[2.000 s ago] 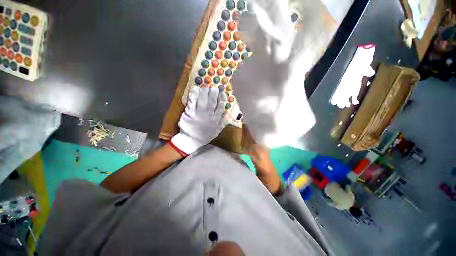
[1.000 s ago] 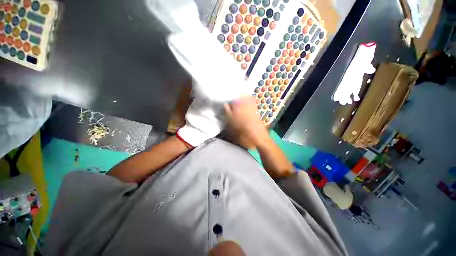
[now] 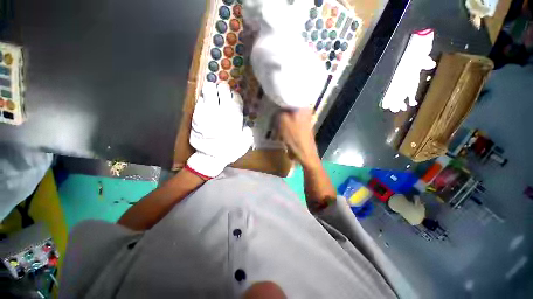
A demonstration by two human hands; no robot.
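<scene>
A cream moulded panel (image 3: 346, 48) with rows of orange, blue-grey and dark dots lies on a brown cardboard sheet (image 3: 186, 120). My left hand (image 3: 217, 131), in a white glove with a red cuff, lies flat on the panel's near left part, fingers pointing away. My bare right hand (image 3: 296, 129) is closed at the near end of the mallet with the padded white head (image 3: 286, 64). The handle is hidden. The mallet is blurred over the middle of the panel and hides many dots.
Another dotted panel (image 3: 11, 84) lies at the far left of the dark table (image 3: 111, 76). A spare white glove (image 3: 409, 70) and a cardboard tray (image 3: 447, 108) lie at right. Pale scraps (image 3: 118, 168) lie at the table's near left. Grey cloth shows at the left edge.
My left hand, beside my right hand a second ago, now lies on the panel to the left. The mallet head has swung right and upright. The view has shifted.
</scene>
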